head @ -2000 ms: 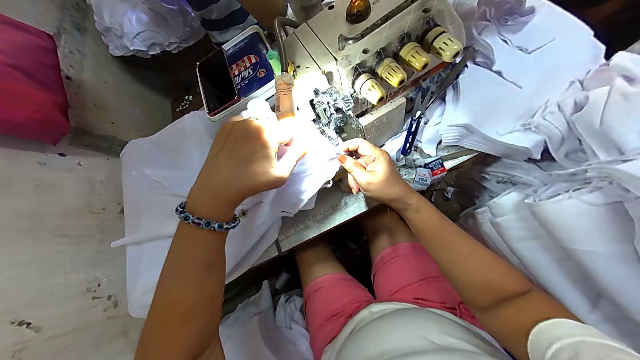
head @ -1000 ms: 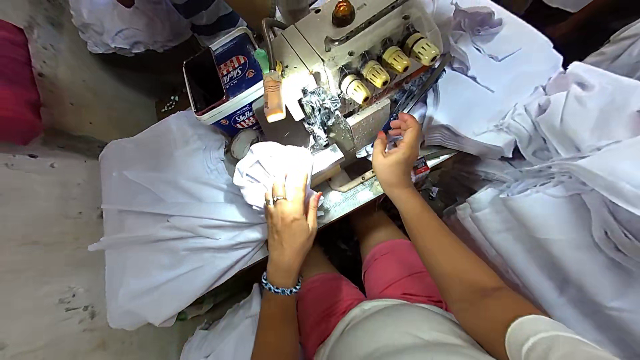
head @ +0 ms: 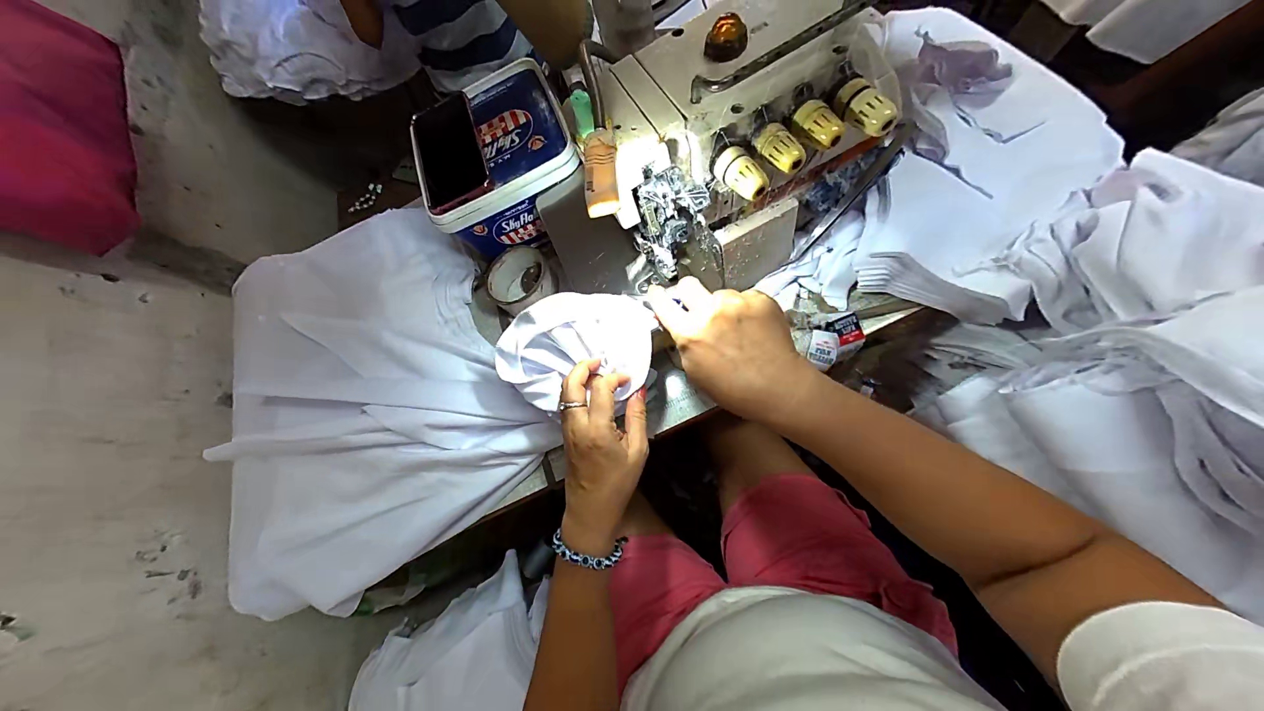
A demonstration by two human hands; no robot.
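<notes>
White fabric, gathered into a rounded bundle [head: 553, 341], lies at the front of an overlock sewing machine [head: 671, 89]. My left hand [head: 602, 425], with a ring and a beaded bracelet, grips the near edge of this bundle. At its right edge, just below the machine's needle and presser-foot area [head: 671, 222], is my right hand [head: 736, 341], fingers curled around something small and dark that is mostly hidden. A larger spread of white cloth [head: 365, 395] hangs over the table's left side, next to the bundle.
A blue-and-white plastic tub [head: 499, 202] with a dark phone on it stands left of the machine, a tape roll [head: 518, 276] below it. Yellow tension dials [head: 780, 148] line the machine. White cloth piles [head: 1106, 385] fill the right. A person in a striped garment [head: 459, 44] is behind.
My right hand has moved left from beside the blue-handled tool to the bundle's right edge. My left hand, flat on the bundle one second ago, now grips its near edge.
</notes>
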